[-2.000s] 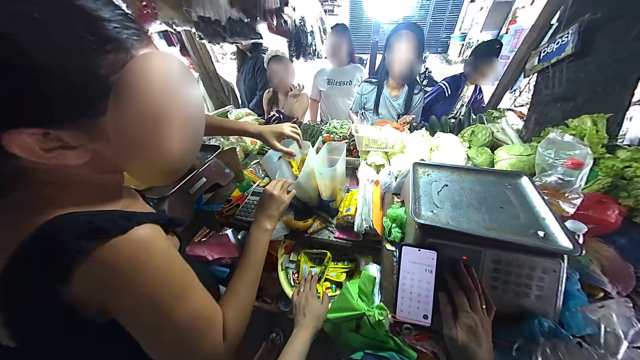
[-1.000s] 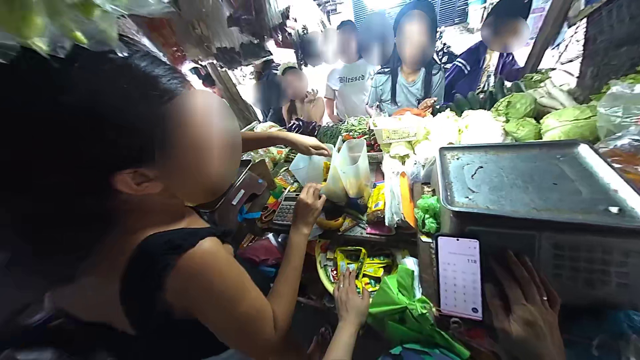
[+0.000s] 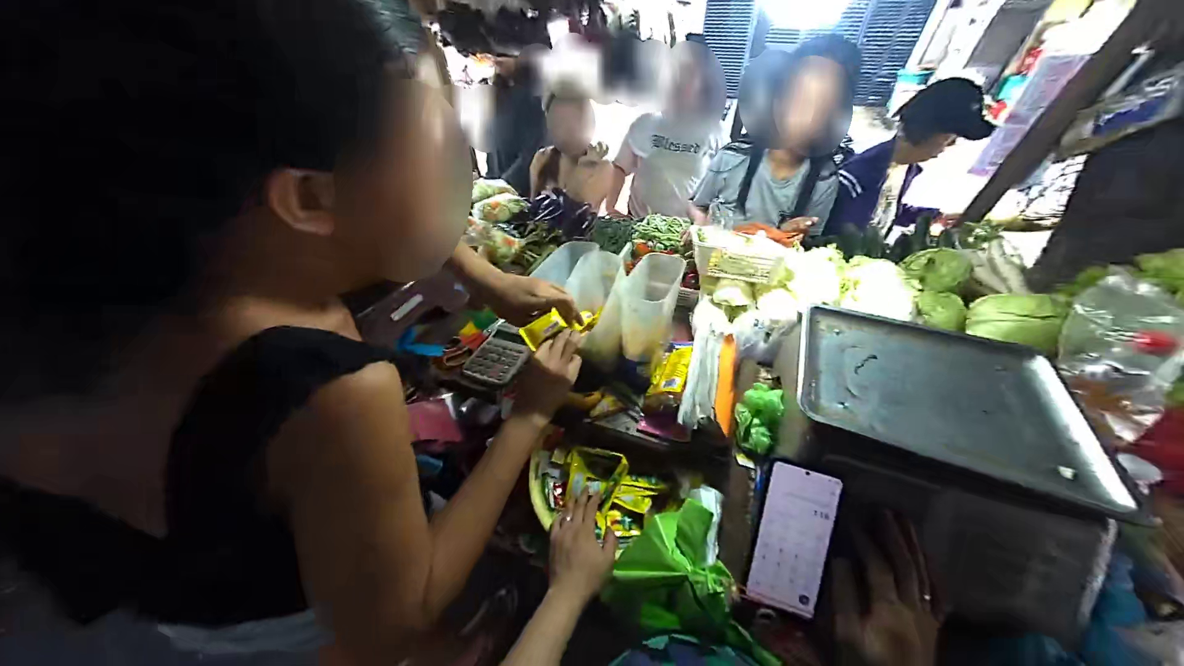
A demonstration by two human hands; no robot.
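My left hand (image 3: 581, 546) rests at the rim of a round basket (image 3: 538, 490), its fingertips on yellow packets (image 3: 633, 495) and nothing seen gripped. Beside it lies a green plastic bag (image 3: 671, 564). My right hand (image 3: 883, 583) lies flat against the shadowed front of a weighing scale (image 3: 1008, 546), holding nothing visible. Between my hands a smartphone (image 3: 794, 538) showing a calculator stands close to the scale. A metal tray (image 3: 953, 407) tops the scale. To the left, a co-worker's hands (image 3: 546, 356) hold a yellow packet (image 3: 548, 327) near a desk calculator (image 3: 496, 359).
Translucent plastic containers (image 3: 650, 305) stand beyond the basket. Cabbages (image 3: 1017, 319), green beans (image 3: 659, 229) and other vegetables line the far side, with several people behind them. The co-worker (image 3: 342, 462) is close on my left. A clear plastic bag (image 3: 1119, 338) sits at the far right.
The co-worker's hands have come together on a yellow packet; earlier they were apart near the containers and calculator. My hands remain at the basket and the scale. The view has shifted.
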